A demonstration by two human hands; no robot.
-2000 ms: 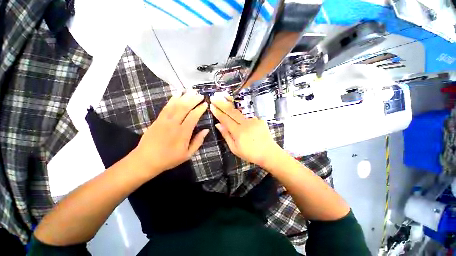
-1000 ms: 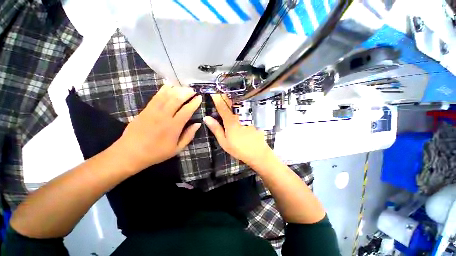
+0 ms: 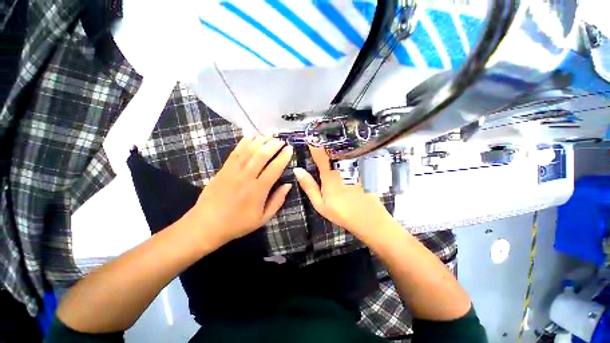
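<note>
The plaid fabric [image 3: 287,221] lies in black, grey and white checks under both hands, with a dark seam strip [image 3: 307,201] running toward the needle area. My left hand [image 3: 234,191] lies on it, thumb apart, fingertips holding it down left of the strip. My right hand [image 3: 338,197] holds it from the right, fingertips close to the wire guard [image 3: 326,132] and partly hidden by the machine. The white sewing machine [image 3: 267,87] with blue stripes stands over the fabric. The needle tip and the fabric under the fingers are hidden.
A large plaid garment [image 3: 50,154] hangs over the left side. A black fabric panel [image 3: 221,288] lies below my left hand. The white machine base [image 3: 461,191] extends right. Beyond it are a blue bin [image 3: 582,218] and grey floor with a yellow-black line [image 3: 528,281].
The camera view has shifted, so machine and hands sit further right and lower than a second ago. Both hands stay on the fabric at the needle area, in nearly the same pose.
</note>
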